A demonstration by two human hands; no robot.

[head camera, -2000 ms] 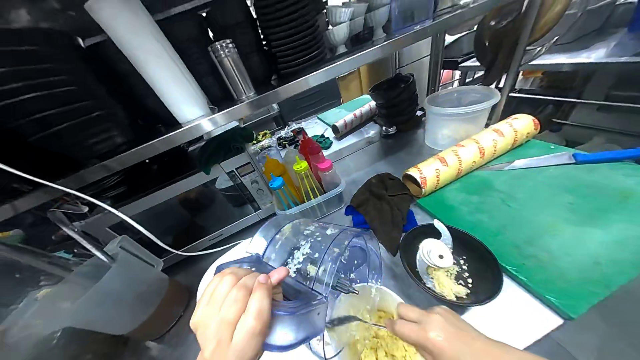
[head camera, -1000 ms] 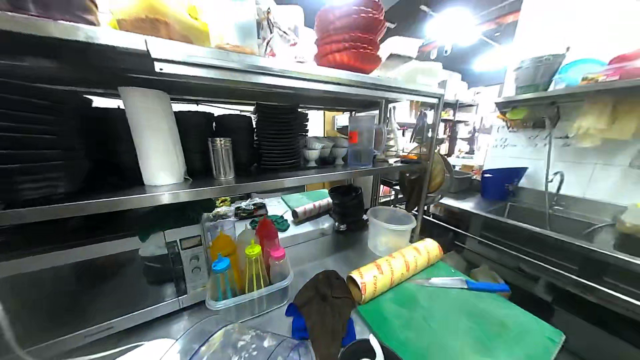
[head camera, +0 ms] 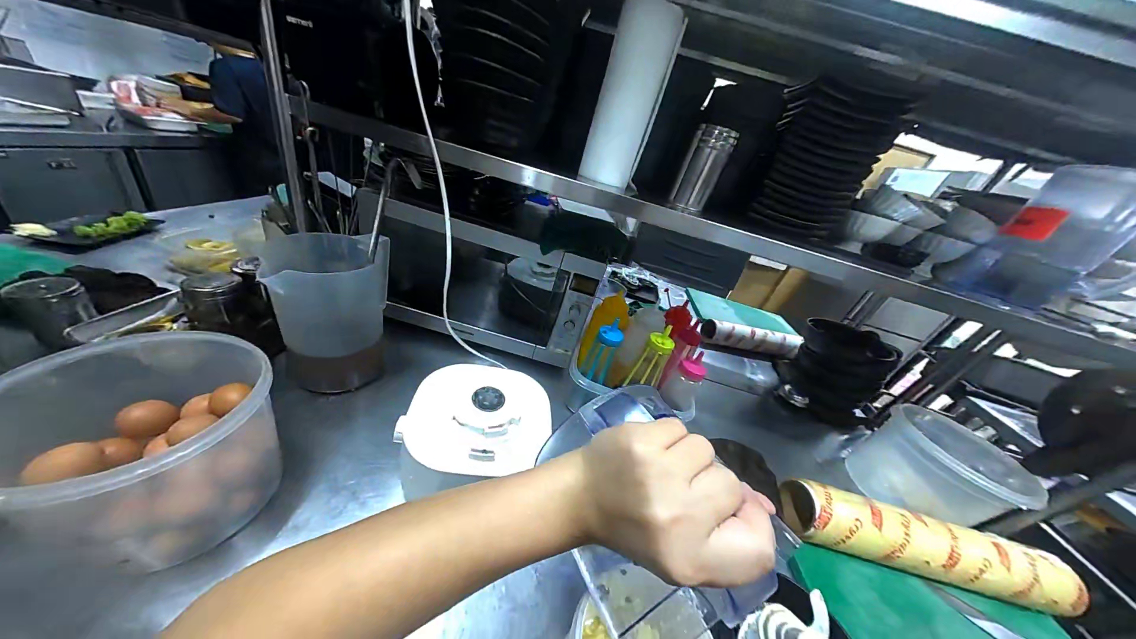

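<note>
My left hand [head camera: 679, 506] is closed around the handle of a clear plastic food processor bowl [head camera: 621, 581], which is tilted at the bottom centre. Chopped pale bits cling inside the bowl. Below it, at the bottom edge, part of a container with yellowish chopped food [head camera: 589, 621] shows. The white processor base [head camera: 484, 422] stands left of the bowl. A white blade piece [head camera: 781, 621] lies in a black dish to the right of my hand. My right hand is out of view.
A tub of brown eggs [head camera: 146, 422] and a plastic measuring jug [head camera: 327, 311] stand at left. Sauce bottles [head camera: 652, 355] stand behind the bowl. A cling film roll [head camera: 941, 546] rests on the green cutting board [head camera: 887, 595] at right. A steel shelf edge [head camera: 550, 182] crosses above.
The view has swung left, bringing the eggs and processor base into sight. My right hand, seen with a utensil at the yellowish food two seconds ago, is no longer in view.
</note>
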